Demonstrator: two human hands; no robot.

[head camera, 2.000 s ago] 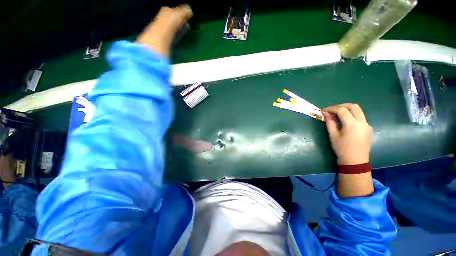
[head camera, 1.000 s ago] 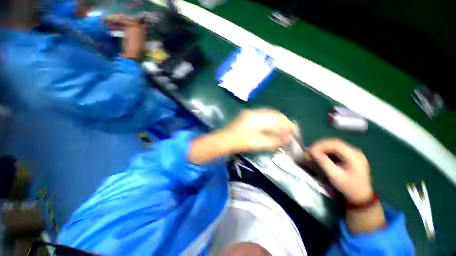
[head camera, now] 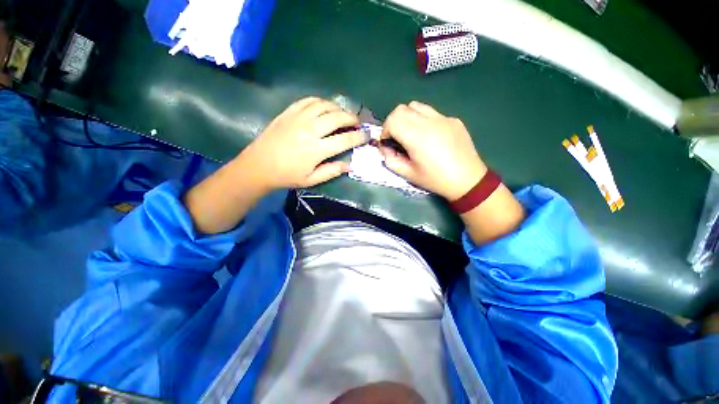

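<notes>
A flat silvery-white phone assembly [head camera: 377,167] lies at the front edge of the mat, partly covered by my hands. My left hand [head camera: 310,142] holds its left side, with the fingertips at its upper end. My right hand [head camera: 436,148] is bent over the same end, thumb and index finger pinched together. Whatever small part is between the right fingertips is hidden. Several flex cables [head camera: 597,168], white with orange-yellow ends, lie fanned on the mat to the right.
A curled sheet of adhesive pads [head camera: 451,49] with dark dots lies beyond my hands. A blue bin [head camera: 256,30] with white strips stands at the upper left. A white rail [head camera: 552,39] borders the conveyor. A clear bag [head camera: 707,229] lies far right. A neighbour's blue sleeve shows left.
The view has swung back to the right and steadied. My hands are now close together over the phone assembly. Two seconds ago my right hand was at the flex cables and my left reached over the conveyor.
</notes>
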